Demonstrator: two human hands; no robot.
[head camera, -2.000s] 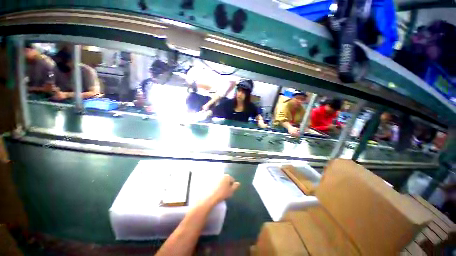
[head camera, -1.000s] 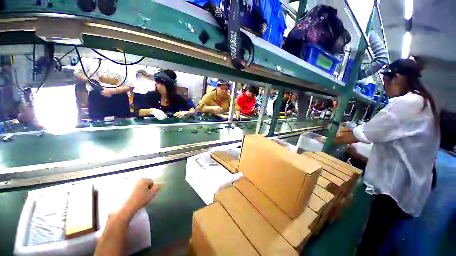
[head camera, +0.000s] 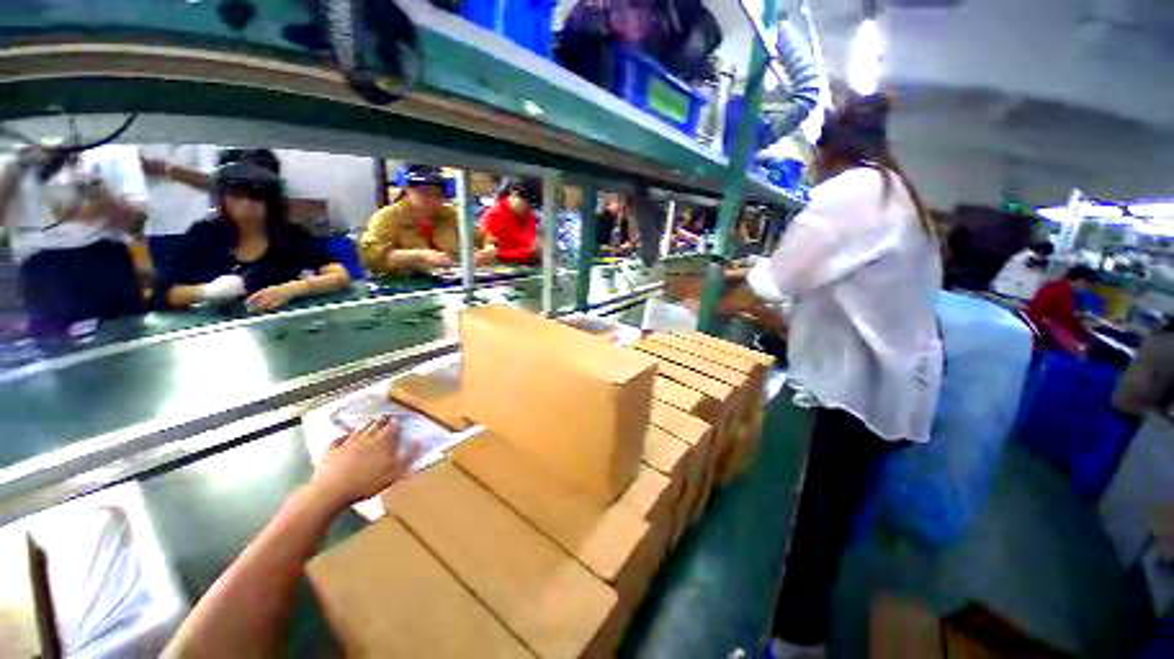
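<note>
My left hand (head camera: 361, 466) reaches in from the bottom left and lies palm down on a white foam tray (head camera: 322, 444), over its bagged product. The fingers look slightly apart, with nothing seen gripped. A small brown inner box (head camera: 431, 397) lies in this tray, partly hidden by a carton. A second foam tray (head camera: 161, 592) is cut off at the bottom left, with a bagged product (head camera: 103, 573) in clear film and a brown strip beside it. My right hand is not in the picture.
A row of flat brown cartons (head camera: 502, 547) leans at the centre, with one carton (head camera: 547, 399) standing higher on top. A green steel shelf (head camera: 567, 122) runs overhead. A person in white (head camera: 856, 283) stands at the right; co-workers sit across the line.
The view has swung right, so the trays and cartons sit further left. My left hand has moved from beside the nearer tray to the tray by the cartons.
</note>
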